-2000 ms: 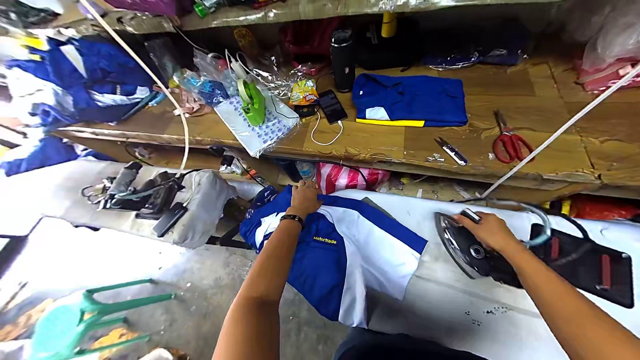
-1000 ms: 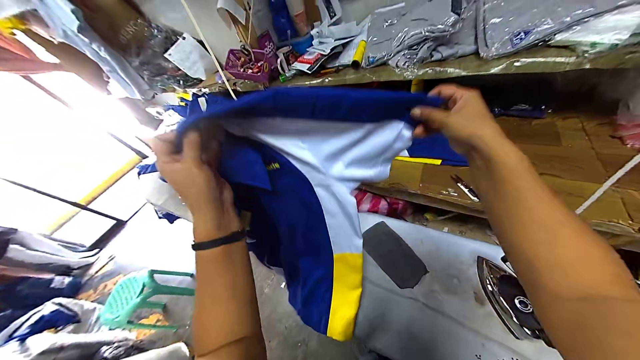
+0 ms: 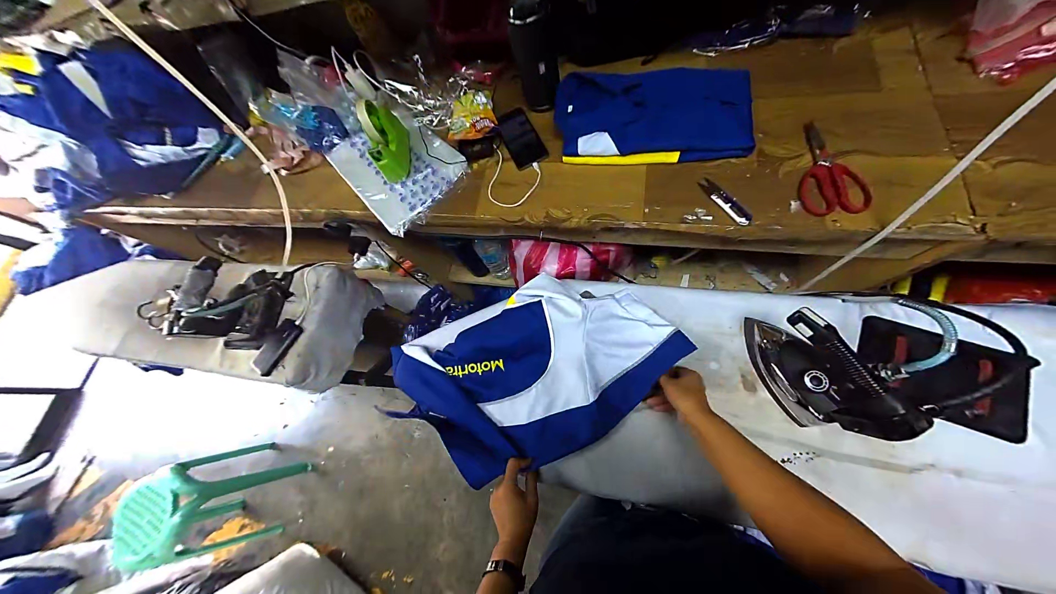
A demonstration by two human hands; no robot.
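A blue and white garment [image 3: 569, 355] with yellow lettering lies across the near edge of the padded ironing board [image 3: 701, 462]. My left hand [image 3: 515, 499] pinches its lower blue edge between thumb and fingers. At the garment's right corner, my right hand [image 3: 683, 393] holds the blue border, its fingertips partly hidden under the cloth. To the right of that hand, a black steam iron [image 3: 825, 379] rests on the board, partly over a black rest pad [image 3: 1011, 396].
Behind the board, a wooden shelf [image 3: 610, 194] holds a folded blue garment [image 3: 660, 111], red-handled scissors [image 3: 833, 177], thread snips [image 3: 726, 202], a phone [image 3: 521, 139] and a green tape dispenser [image 3: 386, 144]. A second iron [image 3: 247, 309] sits left, above a green plastic stool [image 3: 165, 507].
The garment, held up between both hands a second ago, is now down on the board, its lettered panel showing. Both hands have lowered to its near edge. The view has swung back from the left.
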